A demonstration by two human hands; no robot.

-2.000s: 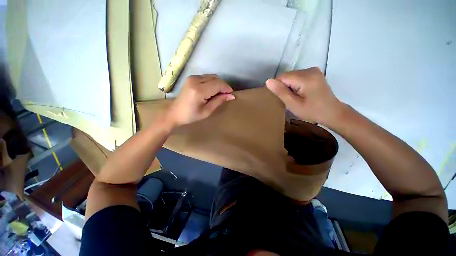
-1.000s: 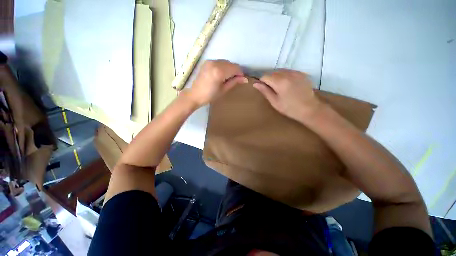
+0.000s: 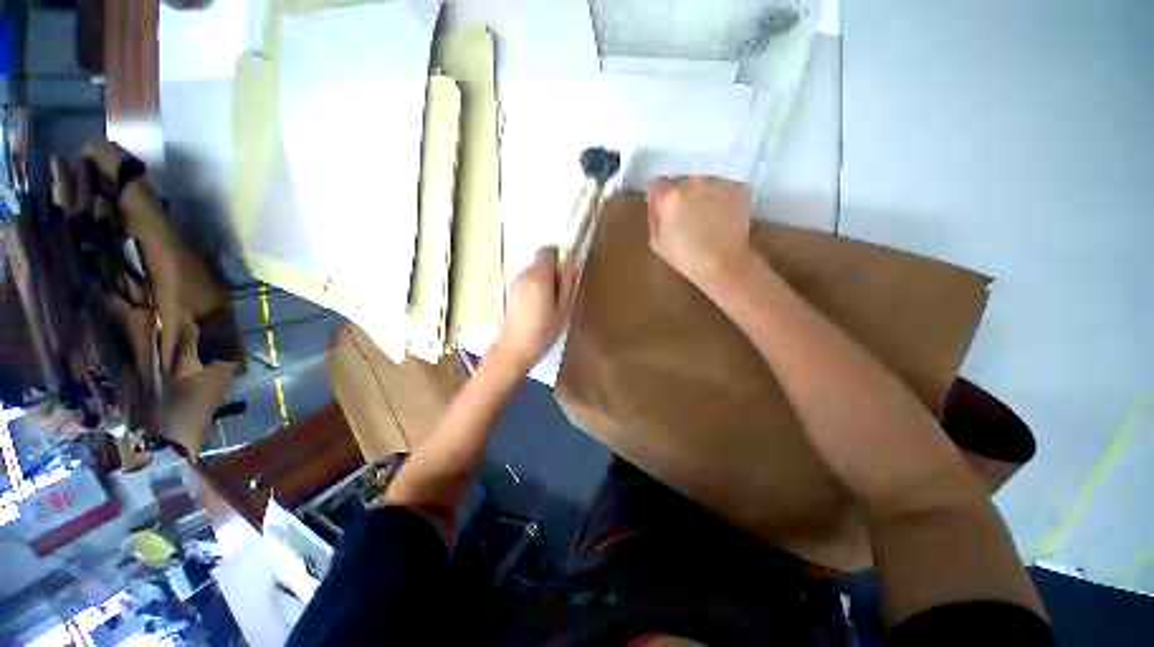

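Note:
A brown leather bag body [image 3: 709, 379] lies over the table's front edge and hangs toward my lap. My right hand [image 3: 702, 230] is closed on its upper edge near the upper left corner; the fingertips are hidden. My left hand [image 3: 539, 301] holds a hammer [image 3: 583, 217] by its pale handle, left of the bag body. The small dark head points up and away, above the white table surface. A dark opening [image 3: 987, 423] shows at the bag body's right side.
Pale yellow and white sheets [image 3: 354, 164] are stacked left of the work. A glassy slab [image 3: 690, 32] lies at the back. A heap of brown bag bodies [image 3: 139, 291] stands far left. A flat brown panel [image 3: 380, 392] hangs low at left.
My left hand has let go of the bag body's edge and taken up the hammer, which lay on the table. My right hand stays at the upper edge. The view has shifted left.

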